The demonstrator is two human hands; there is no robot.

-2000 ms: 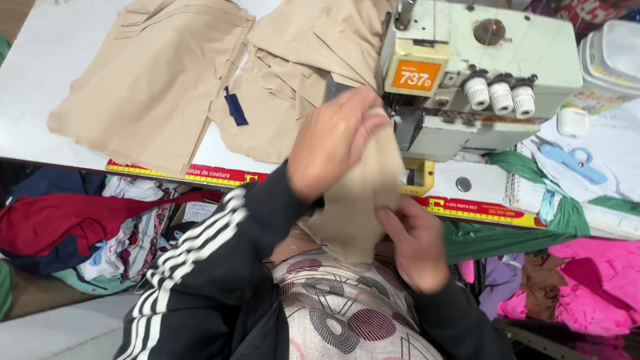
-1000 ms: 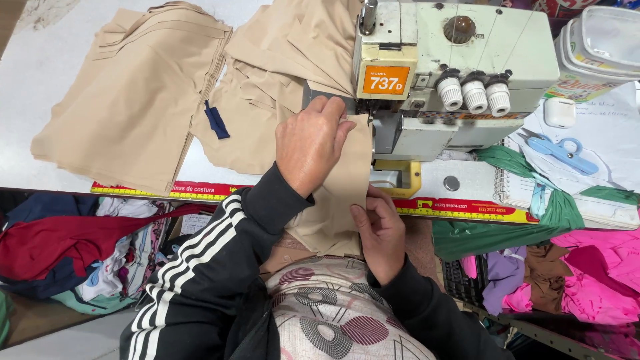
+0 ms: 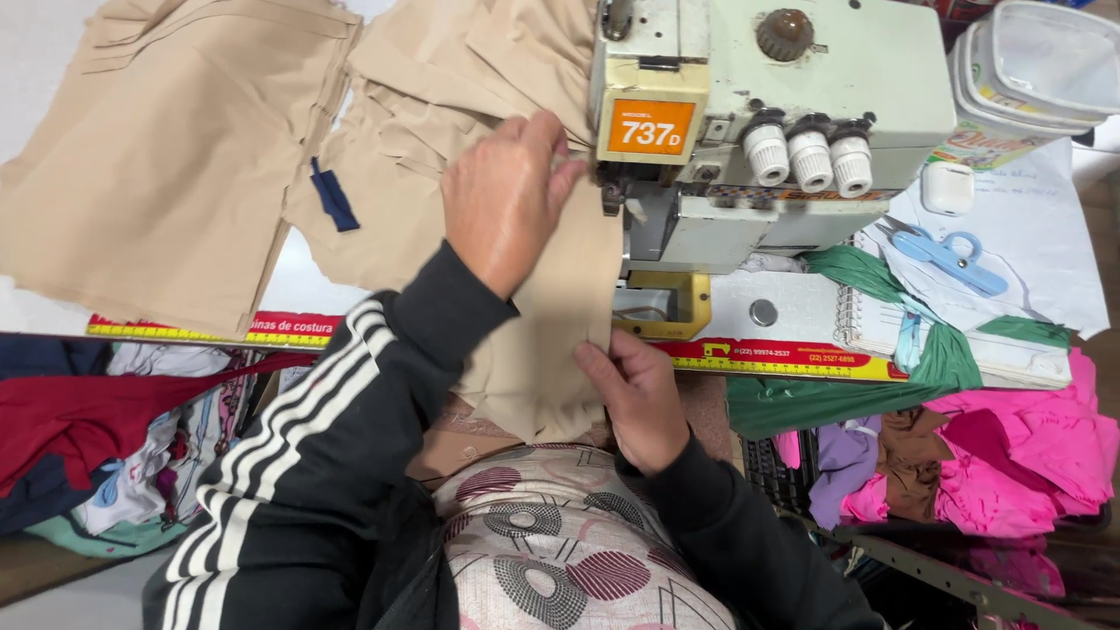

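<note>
A beige fabric panel (image 3: 560,306) hangs over the table's front edge, left of the presser-foot area of a sewing machine (image 3: 822,79). My left hand (image 3: 507,188) lies on its upper part, thumb and fingertips pinching the cloth close to the machine's needle area. Lower down, my right hand (image 3: 634,394) holds the panel's right edge between thumb and fingers. More beige fabric (image 3: 437,87) lies bunched behind my left hand. Farther left is a stack of beige cut pieces (image 3: 166,157), with a small navy cloth strip (image 3: 334,199) beside it.
Light-blue thread snips (image 3: 949,258) lie on papers at the right, near a spiral notebook (image 3: 1024,354), a white case (image 3: 948,188) and plastic tubs (image 3: 1032,79). Green fabric (image 3: 822,407) drapes over the edge. Coloured cloths (image 3: 1024,446) fill a crate below; more garments (image 3: 87,411) are at lower left.
The beige panel was lifted and blurred two seconds ago; it now hangs flatter along the machine's left side. My right hand has come in to its edge. The view has shifted somewhat.
</note>
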